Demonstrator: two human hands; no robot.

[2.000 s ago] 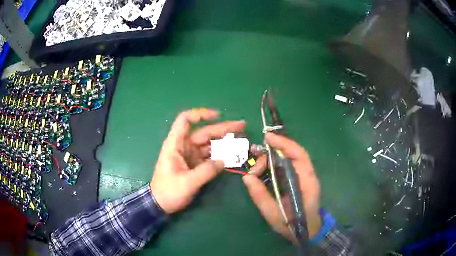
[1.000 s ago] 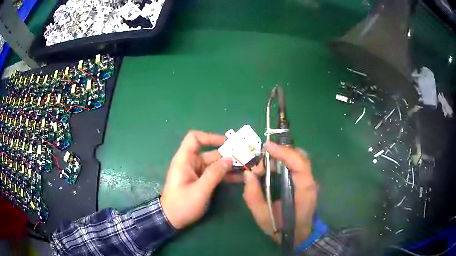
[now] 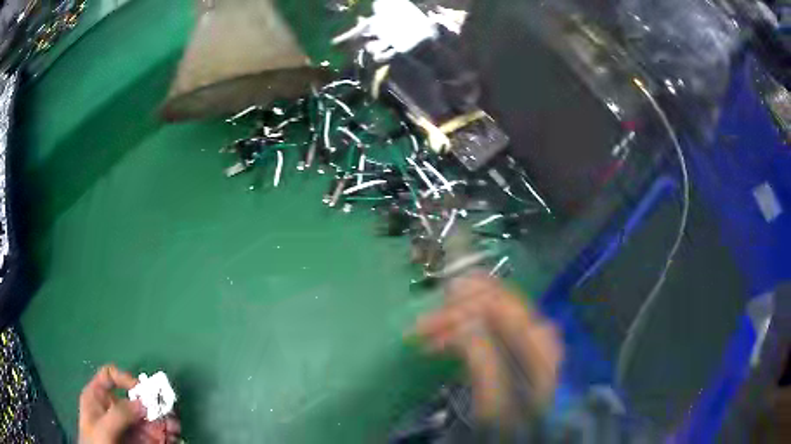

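Observation:
My left hand is at the lower left, partly cut off by the bottom edge. It holds the white plastic housing between thumb and fingers. A small dark mark shows on the housing's face. My right hand is strongly blurred at the lower right, below the scrap leads. A blurred pale and brown shape lies at its fingertips. I cannot tell whether the soldering iron is in this hand.
A grey-brown flared nozzle stands over the green mat at the top. A dark block with a yellowish band sits behind the scrap, with white pieces near it. Blue edges and a pale curved cable are at the right.
The view has swung to the right, so the scrap now lies in the middle. My hands have moved apart; the left keeps the housing, and the right is now beside the scrap.

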